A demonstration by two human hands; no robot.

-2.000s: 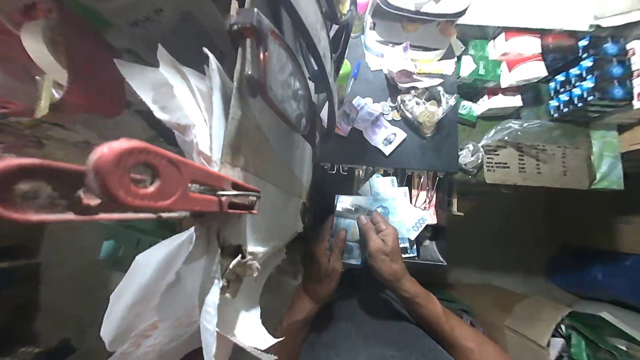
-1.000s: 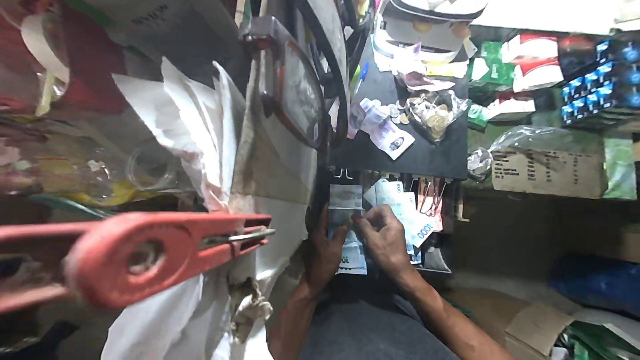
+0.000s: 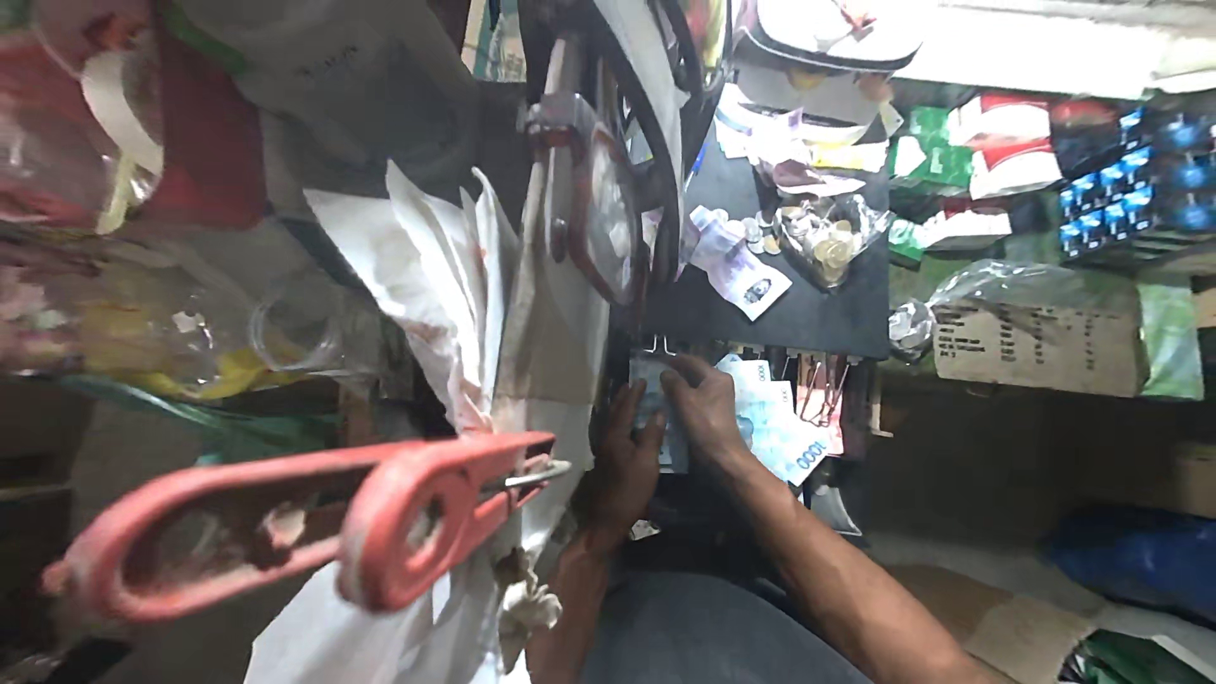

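Note:
My left hand [image 3: 629, 454] holds a small stack of banknotes [image 3: 673, 454] from its left side. Beside it, my right hand [image 3: 701, 404] has its fingers on the top of the same stack, just below the silver wire handles of a binder clip [image 3: 659, 348]. Blue banknotes [image 3: 774, 423] lie fanned in an open drawer right of my right hand, next to reddish notes [image 3: 825, 399] with binder clips. On the black tabletop [image 3: 807, 318] above are a purple banknote [image 3: 746, 275], loose coins and a plastic bag of coins [image 3: 836, 245].
A large red plastic clothespin [image 3: 408, 522] and white paper sheets [image 3: 446, 294] hang close on the left, by a pair of eyeglasses [image 3: 608, 209]. A bagged cardboard piece [image 3: 1035, 347] bearing writing, small boxes [image 3: 1012, 142] and blue packs [image 3: 1107, 204] are at the right.
My hands have moved up the stack, towards the drawer's top edge. The blue notes on the right remain in the drawer. The view has shifted slightly.

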